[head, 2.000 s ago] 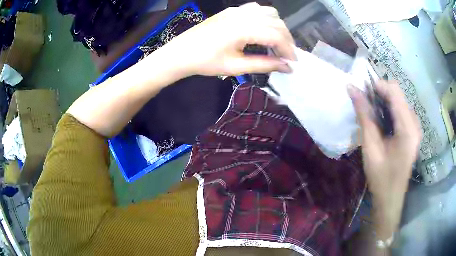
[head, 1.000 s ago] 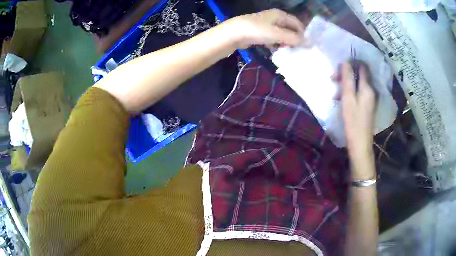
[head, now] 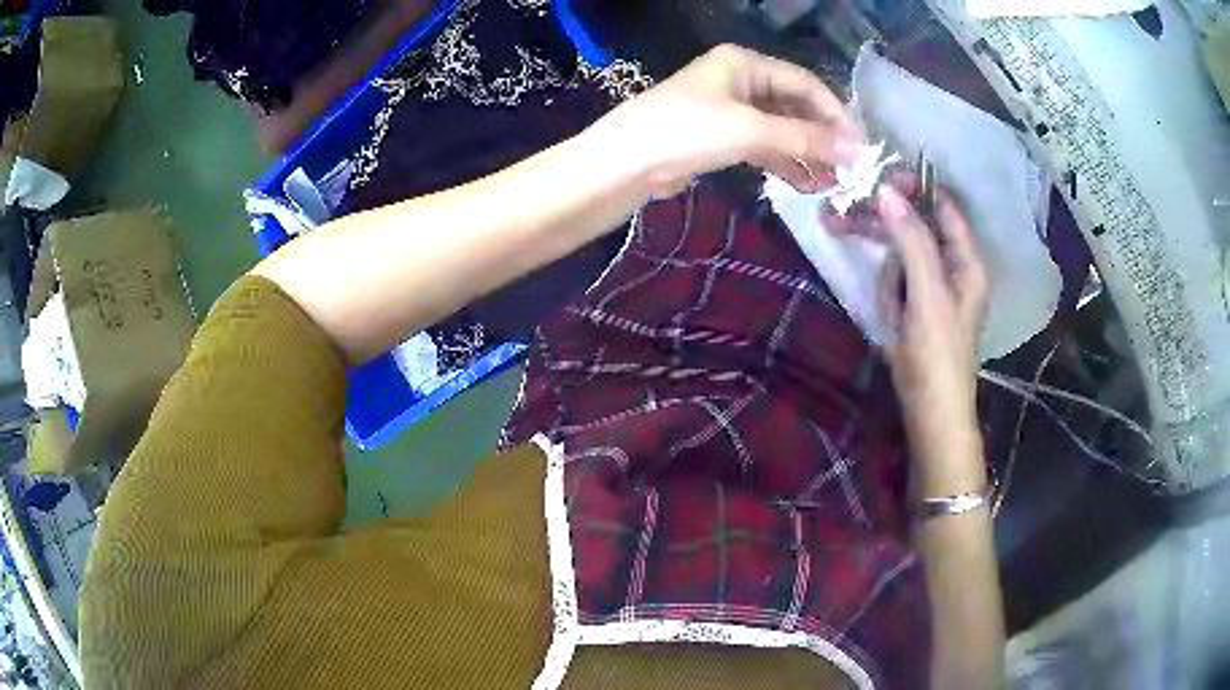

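Note:
White fabric pieces [head: 998,202] lie spread under and behind my hands, over the right side of the lap. My left hand [head: 755,121] comes in from the left and pinches a small crumpled white scrap [head: 861,175] at its fingertips. My right hand [head: 933,276] is just right of the scrap, fingers bent and fingertips close to it or touching it. Thin dark tips, perhaps of thread snips [head: 925,173], stick up by the right fingers; the rest is hidden.
The red plaid apron [head: 701,404] covers the lap. A blue crate [head: 391,429] with dark, pale-trimmed garments [head: 499,135] is to the left. Cardboard boxes [head: 128,317] stand far left. The pale machine table edge with printed marks [head: 1147,256] curves along the right. Loose threads [head: 1079,404] hang near it.
My hands have come together at the small white scrap, which now shows between them. The broad white piece no longer spans between my hands and shows behind them.

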